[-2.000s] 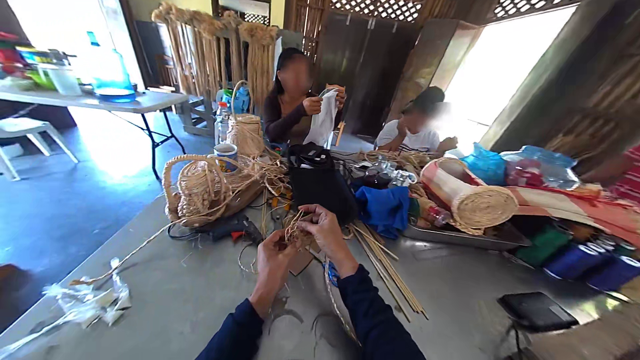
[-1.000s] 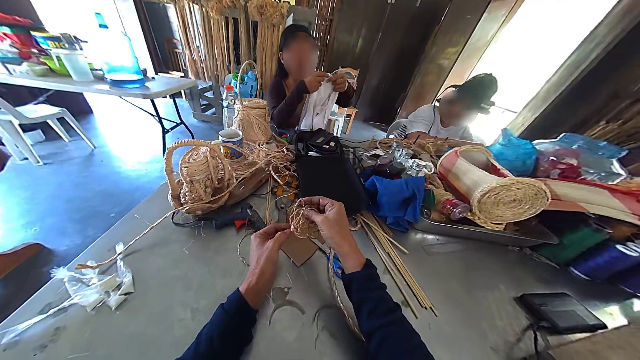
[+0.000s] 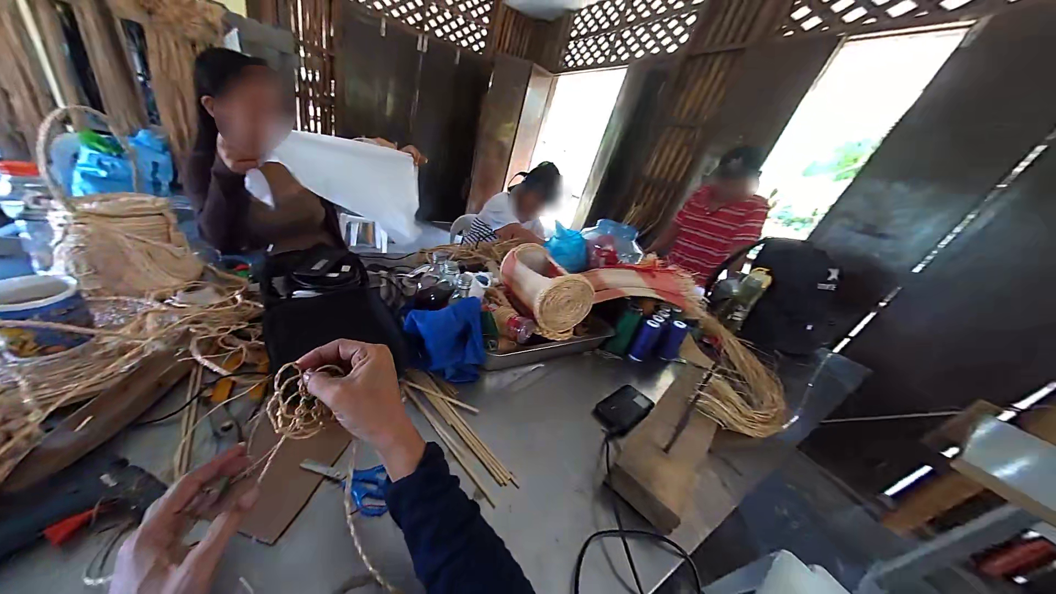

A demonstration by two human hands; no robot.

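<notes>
My right hand [image 3: 359,392] pinches a small looped piece of braided natural-fiber cord [image 3: 297,406] between thumb and fingertips, above the table. Below and to its left, my left hand [image 3: 186,520] has a thin strand of the cord running to its fingers; blur hides the exact grip. A brown cardboard piece [image 3: 289,487] lies under the work. Blue-handled scissors [image 3: 369,490] rest beside my right wrist, and a length of twisted cord hangs past them.
Thin sticks [image 3: 462,441], a blue cloth [image 3: 447,338] and a black bag [image 3: 326,309] lie beyond my hands. A metal tray [image 3: 549,353] holds a woven roll [image 3: 563,304]. Right stand a wooden block [image 3: 660,462] and a black device [image 3: 623,408]. Fiber cords are heaped left. Several people sit across.
The view has swung right, bringing a person in a red striped shirt into sight. My left hand has dropped away from the looped cord piece. The person opposite now holds the white cloth spread out.
</notes>
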